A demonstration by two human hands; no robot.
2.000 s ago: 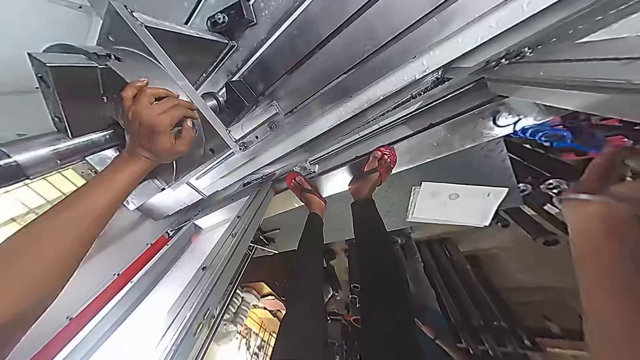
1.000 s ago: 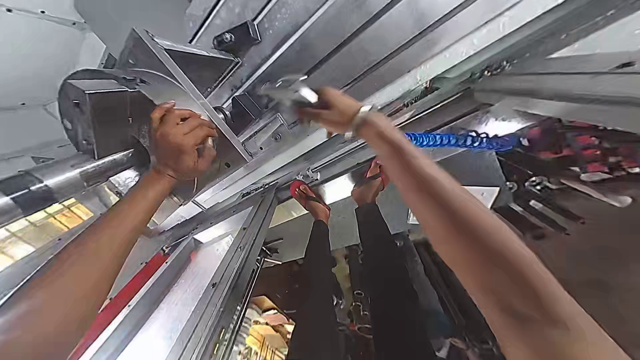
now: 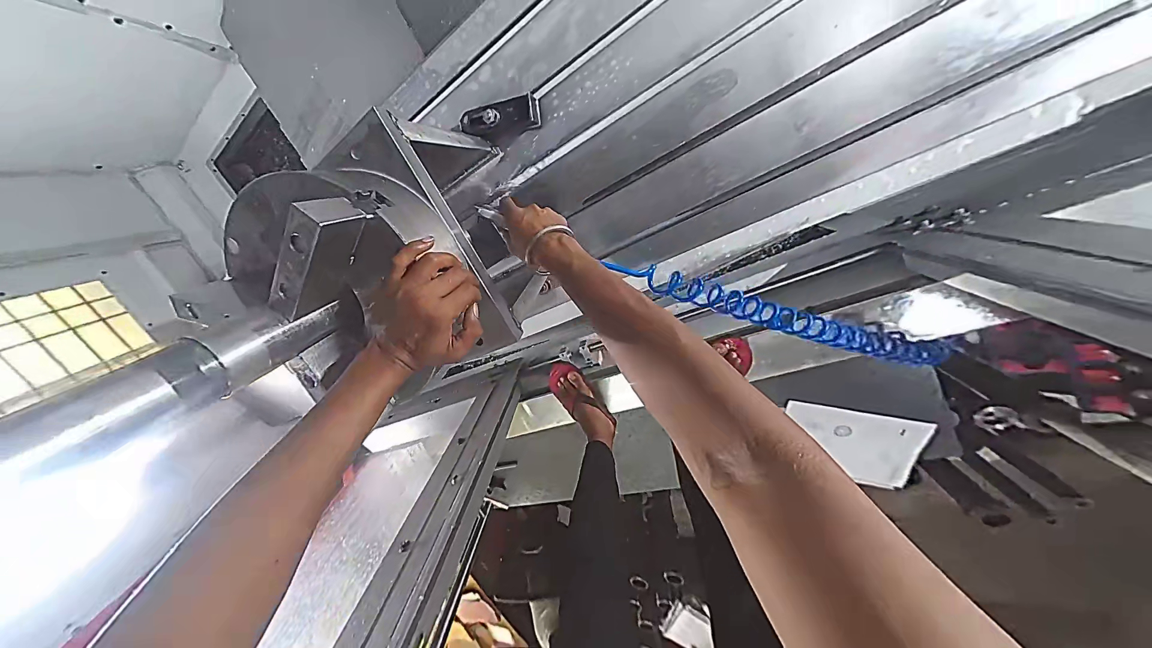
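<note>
My right hand (image 3: 531, 225) grips an air blow gun (image 3: 490, 214), mostly hidden by the fingers, at the right side of a steel angle plate (image 3: 441, 198). A coiled blue air hose (image 3: 765, 310) runs from near my right wrist to the right. My left hand (image 3: 427, 306) is raised with bent fingers in front of the round metal fixture plate (image 3: 261, 207) and its square block (image 3: 319, 252); whether it holds or touches anything is not clear. A bare metal shaft (image 3: 279, 346) ends just left of that hand.
The slotted machine table (image 3: 702, 117) stretches to the upper right, with a black clamp (image 3: 504, 117) bolted on it. Below lie a metal rail (image 3: 450, 486), a white panel (image 3: 859, 441) and wrenches (image 3: 999, 481). My feet in red footwear (image 3: 565, 373) stand near the machine's edge.
My right hand has come from the far right to the angle plate, holding the blow gun, and the blue hose now stretches after it. My left hand stays near the fixture.
</note>
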